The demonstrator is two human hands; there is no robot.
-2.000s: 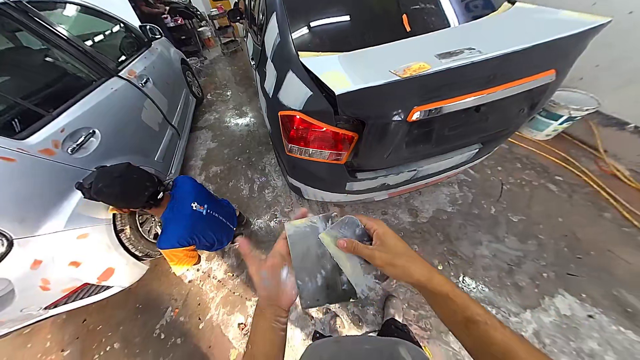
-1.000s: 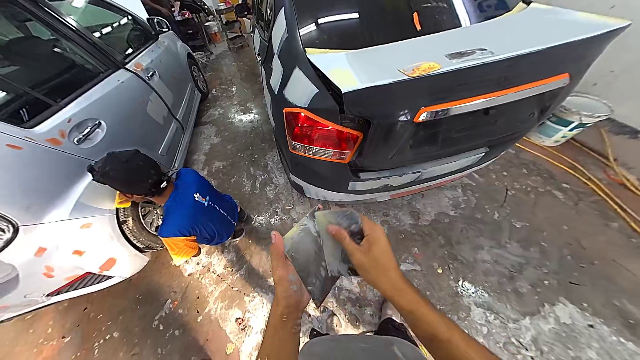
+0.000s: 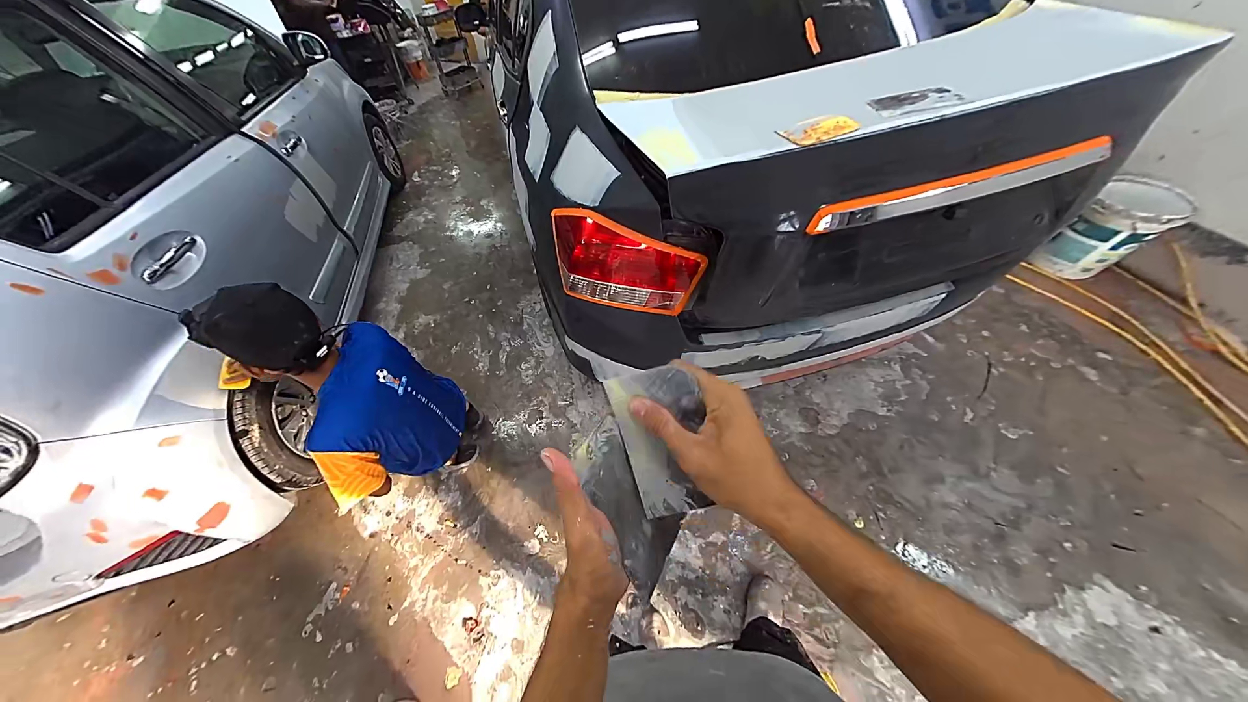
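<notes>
My right hand (image 3: 717, 444) grips a flat, filler-smeared spreader plate (image 3: 643, 468), thumb on its near face. My left hand (image 3: 590, 546) supports a second dark, smeared plate (image 3: 624, 526) along its side, its thumb pointing up; the fingers behind that plate are hidden. The two plates overlap, the right one in front. Just beyond them stands the rear of a dark car in body repair, with an orange-taped tail light (image 3: 629, 261) and a taped chrome strip (image 3: 960, 185) on its trunk lid. A yellow-smeared piece (image 3: 819, 130) lies on the lid.
On the left, a person in a blue shirt (image 3: 395, 400) and black cap crouches by the wheel of a silver car (image 3: 127, 370) with orange patches. A white bucket (image 3: 1116, 224) and yellow hoses (image 3: 1141, 331) lie right of the dark car. Shelves (image 3: 453, 49) stand at the back.
The two plates have shifted against each other. My left hand, nearer the plates' outer edge a second ago, has turned more side-on, and the right-hand plate now hangs more upright.
</notes>
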